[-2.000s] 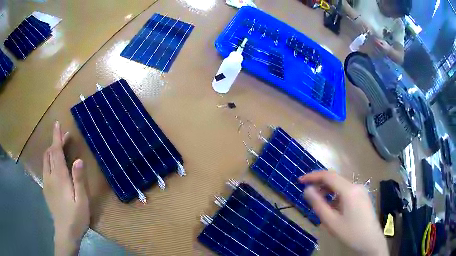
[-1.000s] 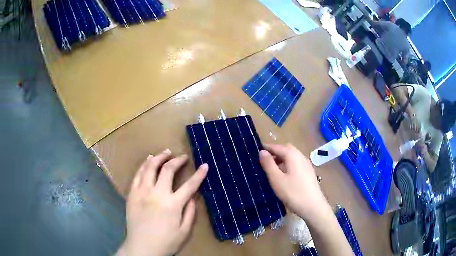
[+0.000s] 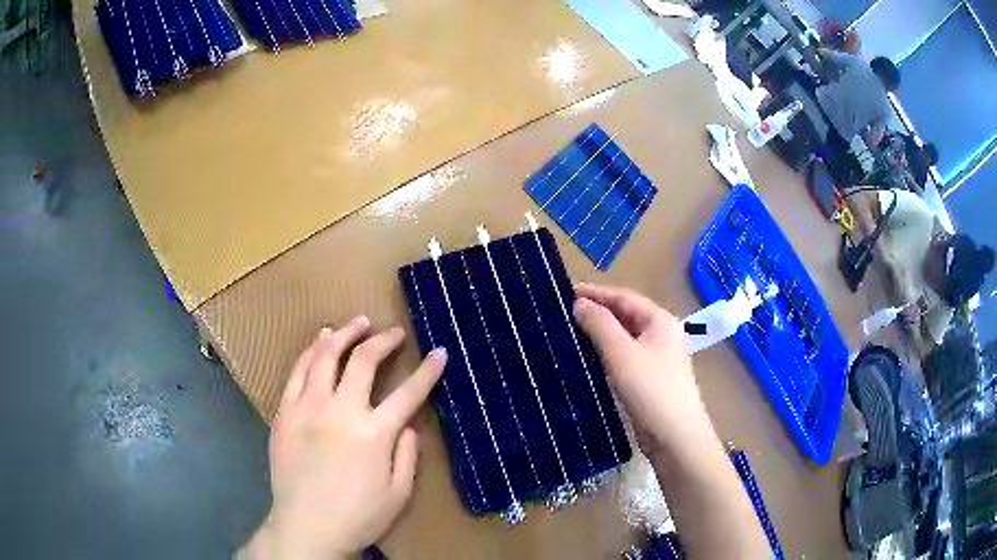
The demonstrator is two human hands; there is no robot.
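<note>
A dark blue cell stack (image 3: 514,377) lies flat on the bench in front of me, with silver ribbon ends sticking out at its far and near edges. My left hand (image 3: 350,421) is at its left side, fingers apart, index fingertip touching the left edge. My right hand (image 3: 645,361) is at its right side, thumb and fingertips against the right edge. The stack lies between both hands. A brighter blue solar cell (image 3: 593,195) lies alone beyond the stack.
A blue tray (image 3: 776,328) with dark strips is at the right, a white bottle (image 3: 716,324) beside it. Two more stacks (image 3: 164,38) are at the far left. A grey device (image 3: 875,470) stands right. Other people (image 3: 913,235) sit far right. More cells lie partly behind my right forearm.
The view has shifted slightly since a second ago. Both hands remain at the stack's sides. Earlier, my left hand was apart from the stack and my right hand was over another pile.
</note>
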